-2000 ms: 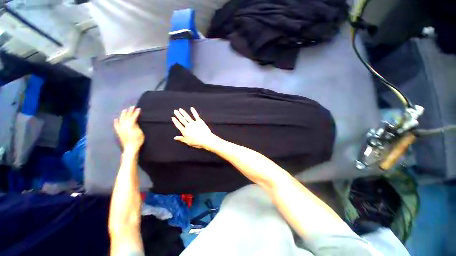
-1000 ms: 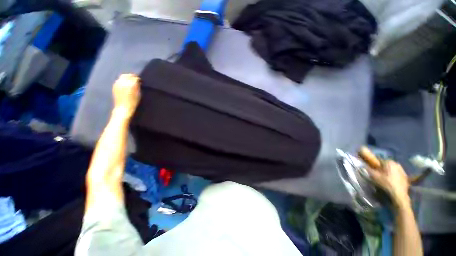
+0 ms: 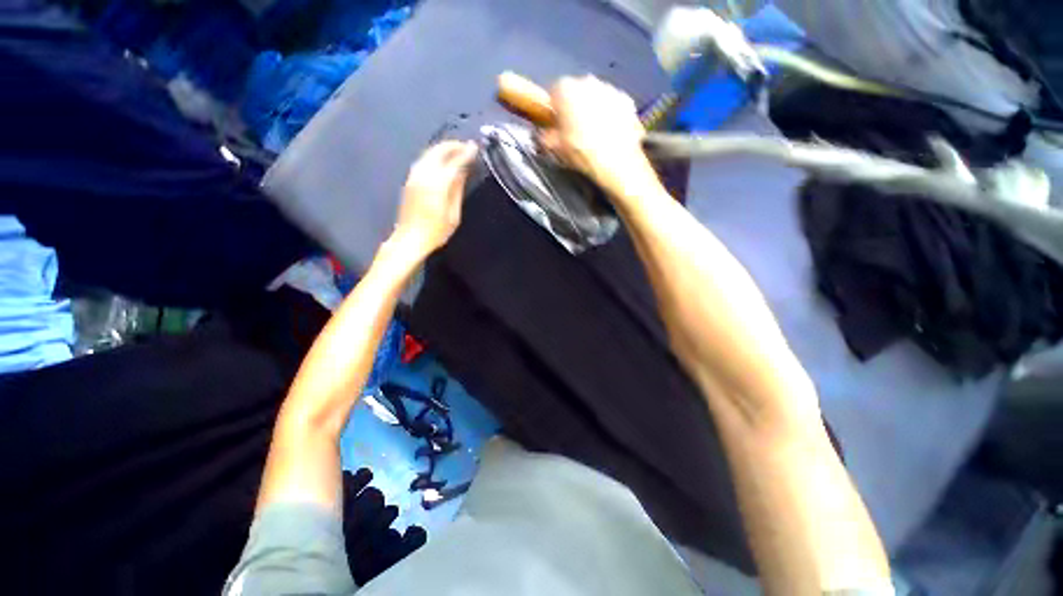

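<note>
The black garment (image 3: pixel 583 361) lies stretched over the pressing table (image 3: pixel 385 105), running from the upper middle to the lower right. My right hand (image 3: pixel 591 126) grips the wooden handle of the steam iron (image 3: pixel 546 192). The iron's silver body rests on the garment's far end. My left hand (image 3: pixel 437 192) is at the garment's left edge, beside the iron's tip, fingers closed on the cloth edge. The fingertips are slightly blurred. What lies under the cloth is hidden.
The pale steam hose (image 3: pixel 816 154) runs right from the iron, over a crumpled black pile (image 3: pixel 933 268). A blue support arm (image 3: pixel 713 99) shows behind it. Dark garments (image 3: pixel 128 466) and a light blue stack (image 3: pixel 29 297) are at left. Black hangers (image 3: pixel 431 431) lie on the blue floor.
My right hand left the garment, took hold of the iron at the right and brought it onto the garment's far end. My left hand stayed at the garment's edge. The view has turned left.
</note>
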